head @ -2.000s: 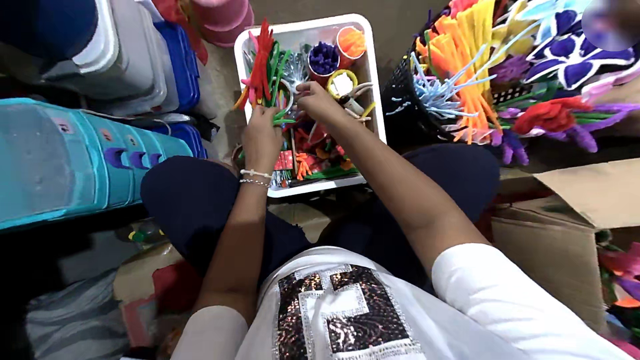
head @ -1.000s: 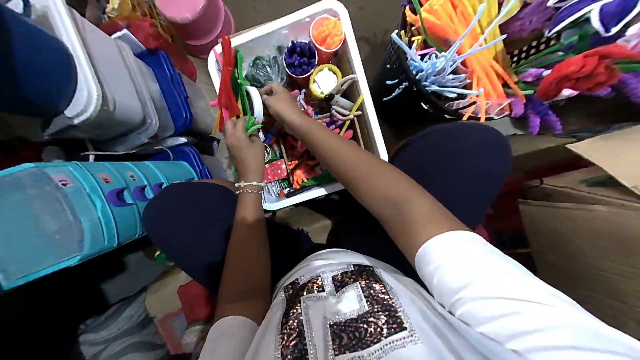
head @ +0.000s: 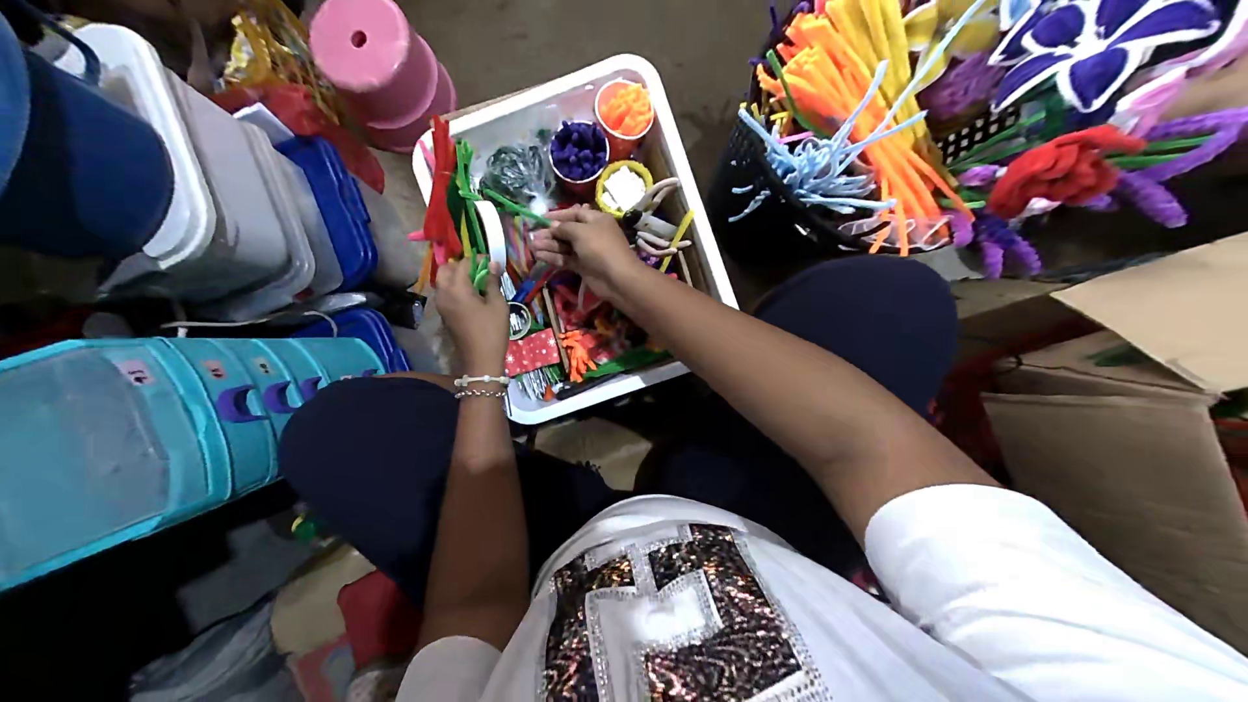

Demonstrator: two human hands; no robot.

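Observation:
A white plastic bin (head: 717,268) holds craft supplies in front of my knees. My left hand (head: 475,307), with bracelets at the wrist, is closed on a bunch of red and green pipe cleaners (head: 444,200) at the bin's left side. My right hand (head: 585,244) pinches the end of a green pipe cleaner (head: 512,207) over the bin's middle. A white ring, perhaps a tape roll (head: 490,234), stands between the hands. Cups of purple pieces (head: 579,149), orange pieces (head: 625,107) and white pieces (head: 624,187) sit at the back of the bin.
At right is a black basket (head: 736,200) of orange, yellow and light blue pipe cleaners, with fuzzy flowers (head: 1058,171) beside it. An open cardboard box (head: 1111,458) stands lower right. Teal drawers (head: 185,429), lidded tubs (head: 229,195) and pink pots (head: 375,58) line the left.
My right hand now draws a green pipe cleaner out straight, clear of the bunch in my left hand. The view has shifted and turned somewhat.

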